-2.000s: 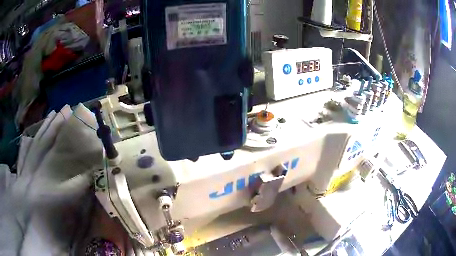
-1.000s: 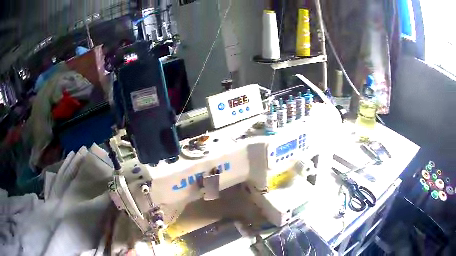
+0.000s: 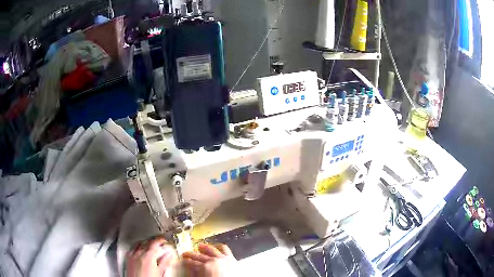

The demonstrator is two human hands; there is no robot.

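A pale fabric piece lies heaped to the left of a white sewing machine and reaches its needle area. The presser foot and needle area is lit yellow under the left end of the head. My left hand lies just left of the needle, fingers bent over the pale fabric. My right hand lies just right of it, fingers curled low at the bed. Both are cut off by the bottom edge. Glare hides the fabric edge at the fingertips, and I cannot tell whether either hand pinches it.
A dark upright device stands over the machine head. Black-handled shears lie on the table at right. An accessory tray is at the front edge. A control box, thread cones and a bottle of yellowish liquid are behind.
Both hands have come into view at the needle area. The camera view has shifted, so the machine and shears appear farther right than one second ago.
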